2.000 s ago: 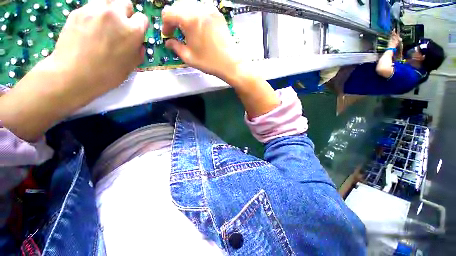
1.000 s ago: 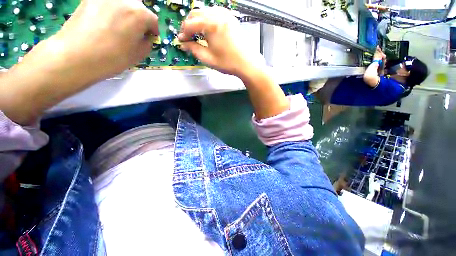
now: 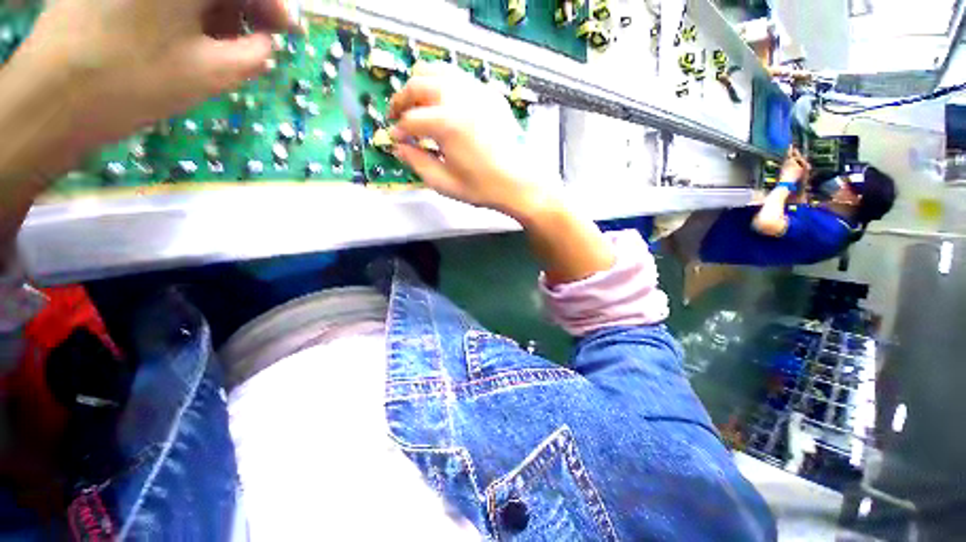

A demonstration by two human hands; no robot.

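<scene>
A green circuit board panel (image 3: 228, 127) lies on the line, dotted with tiny dark capacitors with whitish tops. My right hand (image 3: 455, 132) is over its right part, thumb and index finger closed around a small yellow transformer (image 3: 382, 139) at the board surface. Whether its legs are in the board is hidden. Other yellow-black transformers (image 3: 385, 64) stand along the board's far side. My left hand (image 3: 148, 79) is blurred above the board's left part, near the upper left, raised off it. Its fingertips are curled and unclear, so I cannot tell if they hold anything.
A pale front rail (image 3: 265, 224) runs between my body and the board. A far metal rail (image 3: 593, 101) lies behind it. Loose transformers (image 3: 601, 26) sit on a green mat and white shelf beyond. A person in blue (image 3: 768, 235) works farther right along the line.
My left hand has moved up and left, away from my right hand, uncovering more board. My right hand stays over the right part. The view has shifted, showing more of the far shelf.
</scene>
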